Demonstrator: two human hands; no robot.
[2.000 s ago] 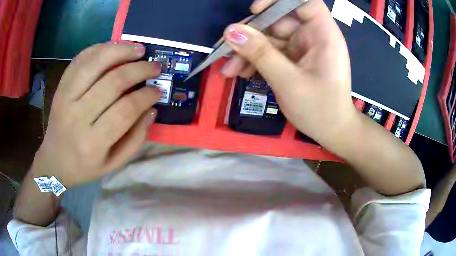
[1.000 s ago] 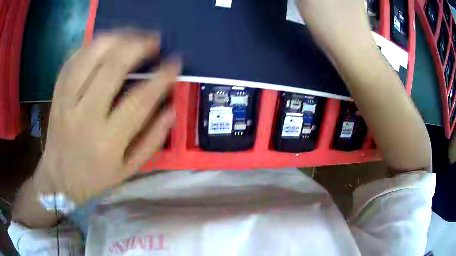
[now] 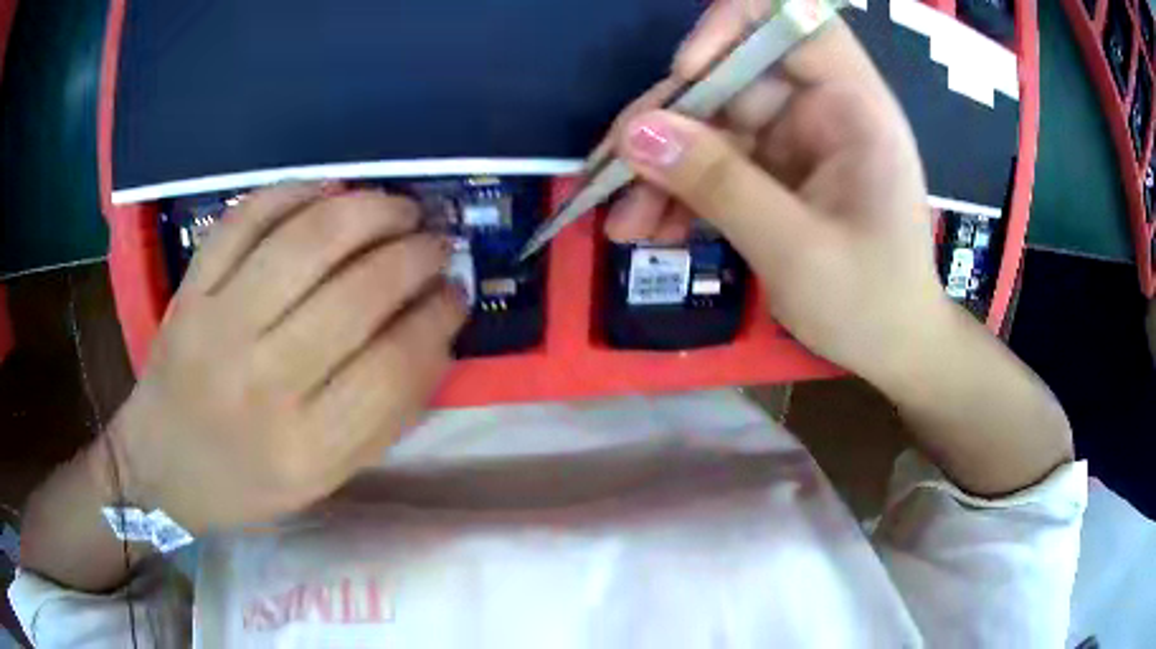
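My right hand (image 3: 811, 203) holds silver tweezers (image 3: 685, 114) like a pen, tips down at the inside of an open-backed black phone (image 3: 507, 323) in the red foam tray (image 3: 571, 361). My left hand (image 3: 304, 342) lies over the left part of this phone, fingertips on or just above it, holding nothing that I can see. The black sheet (image 3: 355, 89) with a white edge lies across the phones' upper parts. Another phone (image 3: 666, 317) with a white barcode label (image 3: 659, 276) sits in the slot to the right. Whether the tweezers hold a small piece cannot be seen.
Another phone (image 3: 190, 228) shows at the tray's left end, and one (image 3: 970, 247) at its right. White stepped blocks (image 3: 970, 64) edge the sheet at upper right. Another red tray with phones (image 3: 1122, 102) stands at far right. Printed labels (image 3: 148, 526) are on my left wrist.
Since one second ago, my right hand with the tweezers has come back from the top edge to a phone. My left hand has settled on that phone. The tray appears shifted in view.
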